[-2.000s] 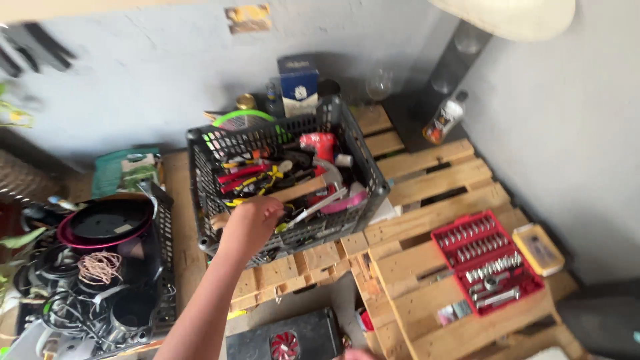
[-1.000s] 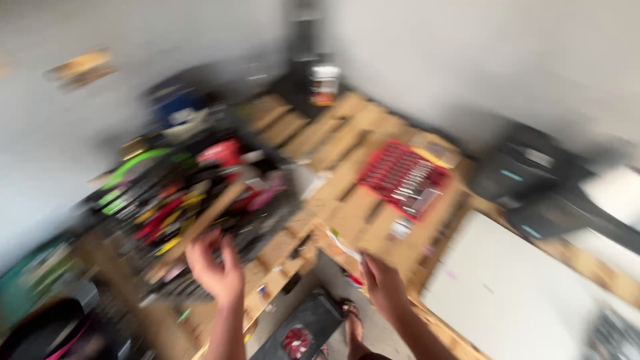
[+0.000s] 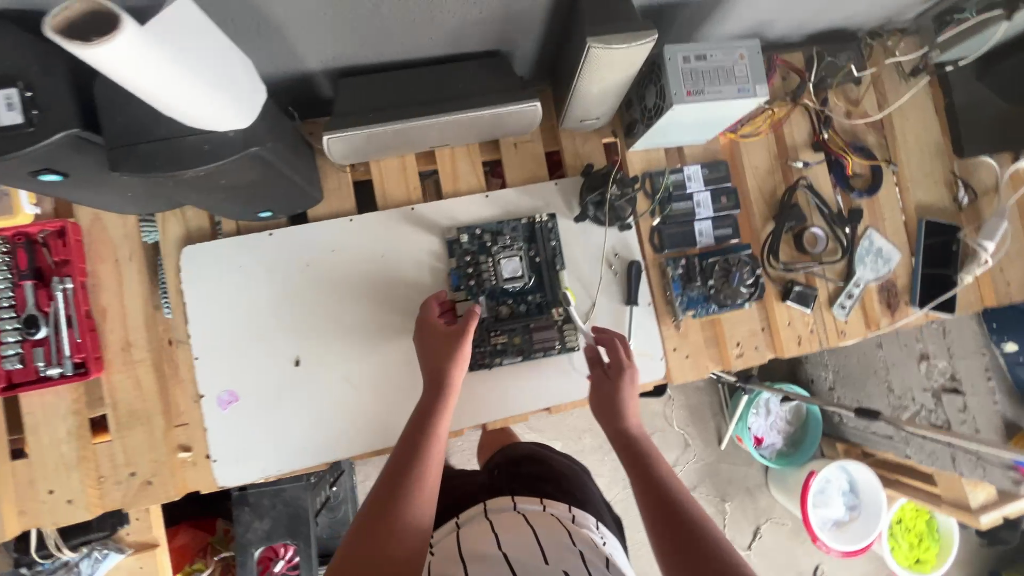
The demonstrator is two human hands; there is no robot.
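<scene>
A computer motherboard (image 3: pixel 520 296) with a processor (image 3: pixel 512 266) in its socket lies on a white board (image 3: pixel 320 336). My left hand (image 3: pixel 446 340) grips the motherboard's left edge between thumb and fingers. Over its right edge, my right hand (image 3: pixel 614 368) holds a white-handled brush (image 3: pixel 578 318), its yellowish head at the board's edge. A black-handled screwdriver (image 3: pixel 633 288) lies to the right, with a CPU cooler fan (image 3: pixel 606 196) behind it.
RAM modules (image 3: pixel 700 204), a graphics card (image 3: pixel 712 280), a power supply (image 3: pixel 696 88), cables (image 3: pixel 808 232) and a putty knife (image 3: pixel 866 268) lie right. Speakers (image 3: pixel 432 128) stand behind. A red socket set (image 3: pixel 48 308) is left. Buckets (image 3: pixel 776 424) stand below, right.
The view has swung far right, from the tool crate to the motherboard. My left hand, over the crate earlier, is now at the motherboard. My right hand has come to its right side.
</scene>
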